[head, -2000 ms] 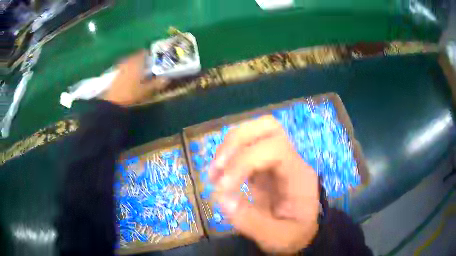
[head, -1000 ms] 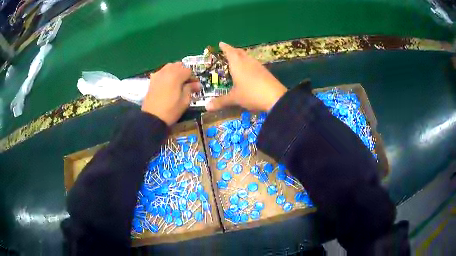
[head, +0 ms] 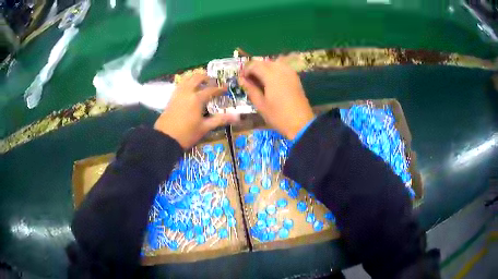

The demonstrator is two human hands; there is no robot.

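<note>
A circuit board unit (head: 232,101) in a white housing sits by the metal edge rail, just beyond the trays. My left hand (head: 191,109) grips its left side and near edge, thumb along the front. My right hand (head: 277,92) is over its right side, fingertips together on or just above the board; whether they pinch a part is too blurred to tell. A crumpled clear plastic wrap (head: 131,87) lies at the unit's left. Blue disc components with leads fill the left cardboard tray (head: 90,177) and the right cardboard tray (head: 405,128).
The worn edge rail (head: 349,55) runs between the dark worktop (head: 448,109) and the green conveyor belt (head: 327,24). Another strip of clear plastic (head: 52,68) lies on the belt at the upper left. My sleeves pass over both trays.
My left hand has shifted from the board's top to its near-left side. My right fingertips have closed in over the board. The plastic wrap now reaches up across the belt.
</note>
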